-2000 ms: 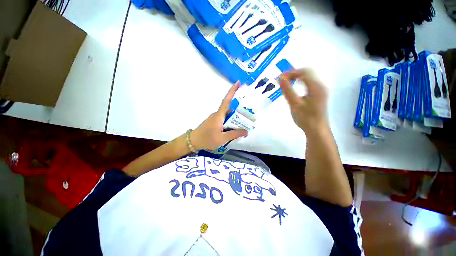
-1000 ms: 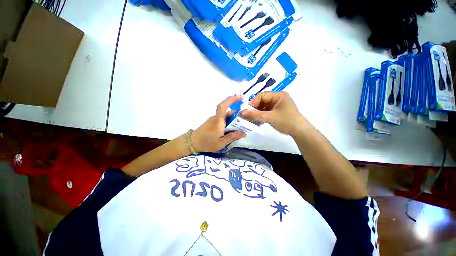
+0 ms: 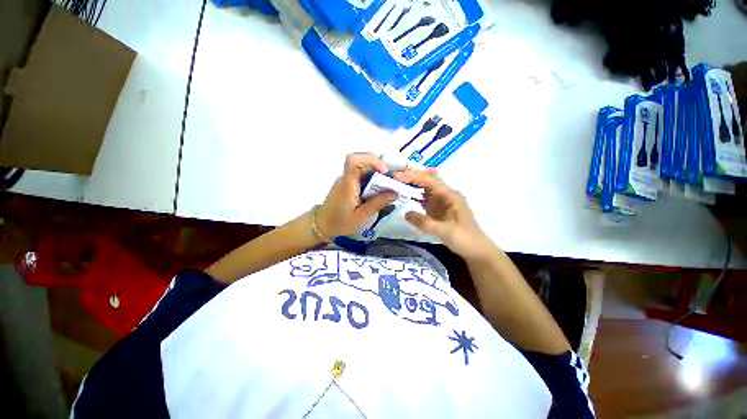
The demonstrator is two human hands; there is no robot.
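A retail box (image 3: 382,214) is held close to my lap at the table's front edge. Its white face with a black plug picture shows below my fingers, and a white end flap stands at its top. My left hand (image 3: 354,200) grips the box from the left, thumb across its face. My right hand (image 3: 438,209) is at the flap end, fingertips on the white flap. My fingers hide much of the box. Whether anything is inside it cannot be seen.
A loose pile of flat blue-and-white boxes (image 3: 393,61) lies at the far middle. Filled boxes (image 3: 643,151) stand upright at the right. A black cable heap (image 3: 635,37) lies at far right. A brown carton (image 3: 70,94) is at far left.
My right hand has come from above the flat boxes to the held box and now touches its flap. The held box has turned so its plug picture shows.
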